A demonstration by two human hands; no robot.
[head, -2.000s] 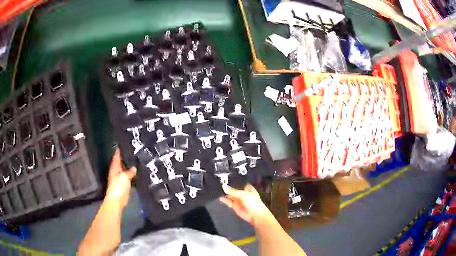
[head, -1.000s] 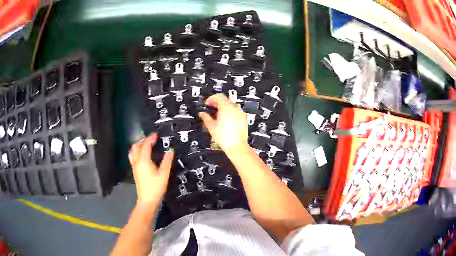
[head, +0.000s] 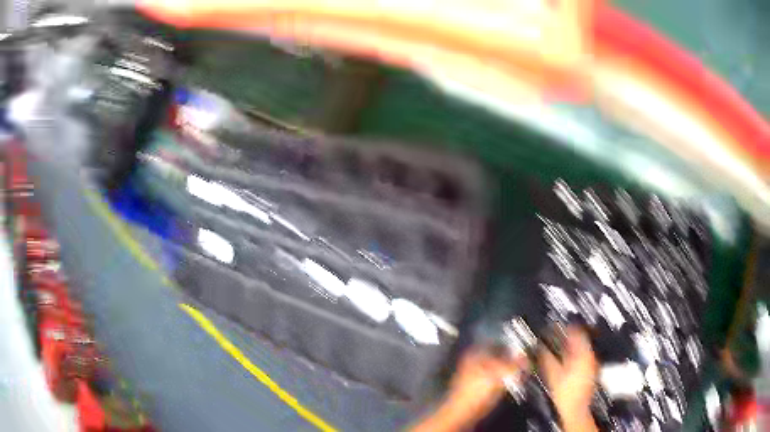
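The frame is strongly motion-blurred. The black tray of clipped units shows at the right as streaks of silver clips. My left hand is at the tray's near left edge, and my right hand is just right of it, over the tray. Both are blurred, and whether either holds a unit cannot be made out. The dark grey compartment tray lies to the left, with square units in some pockets; several faces look bright white.
An orange-red tray edge crosses the top, above the green bench surface. The grey floor with a yellow line is at the lower left. Blurred red items stand at the far left.
The view has swung left, so the grey tray is now central and the clipped units are at the right. My hands are now close together at the clipped tray's near left.
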